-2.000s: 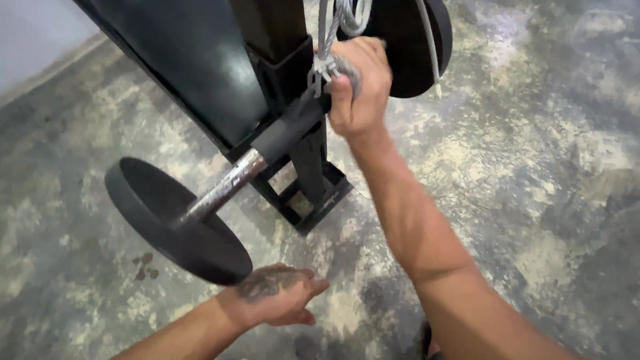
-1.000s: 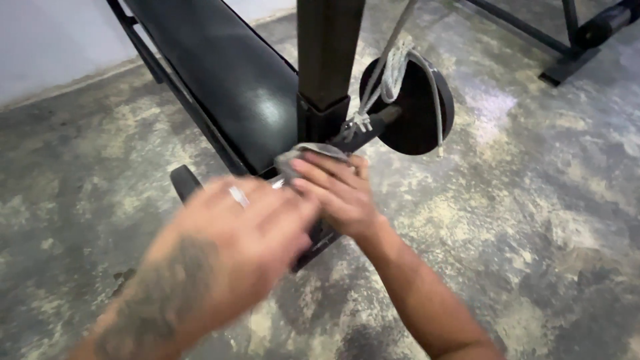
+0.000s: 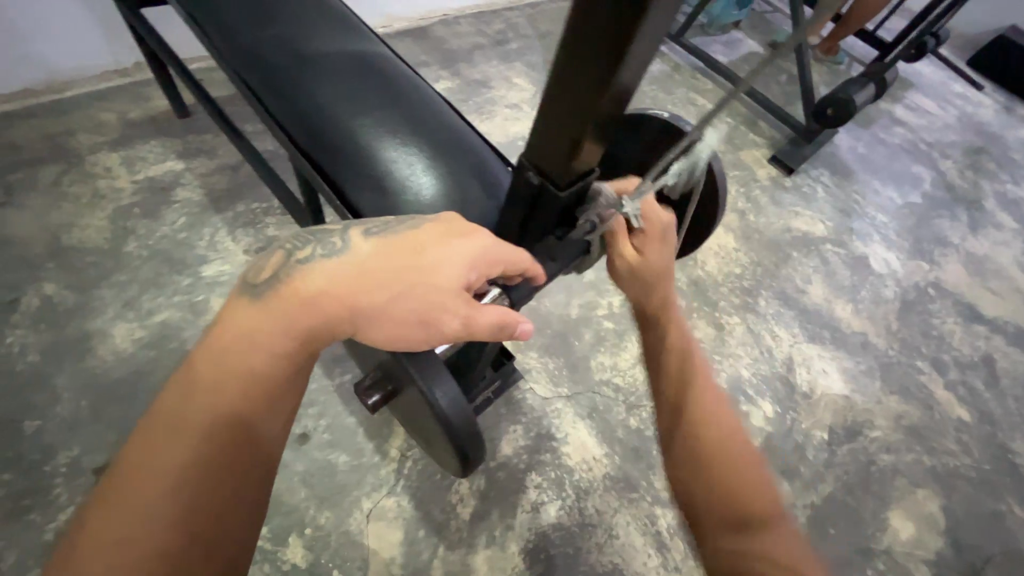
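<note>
My left hand (image 3: 436,280), with a tattooed wrist, hovers palm down over the chromed bar (image 3: 494,297) with its thumb and fingers apart. Beyond it, my right hand (image 3: 644,240) is closed on a grey cloth (image 3: 596,212) against the dark sleeve of the bar, beside a knotted rope (image 3: 704,124) that runs up to the right. A black weight plate (image 3: 436,416) sits on the near end of the bar, and another black plate (image 3: 708,204) stands behind my right hand.
A black padded bench (image 3: 344,104) extends to the upper left beside a dark metal upright (image 3: 588,88). Another machine's frame with a foam roller (image 3: 852,96) stands at the upper right, near a person's leg (image 3: 852,28). The floor (image 3: 800,360) is mottled concrete.
My right hand has moved along the bar toward the rope and far plate with the cloth. My left hand, close beside it one second ago, is now apart from it. The view has shifted.
</note>
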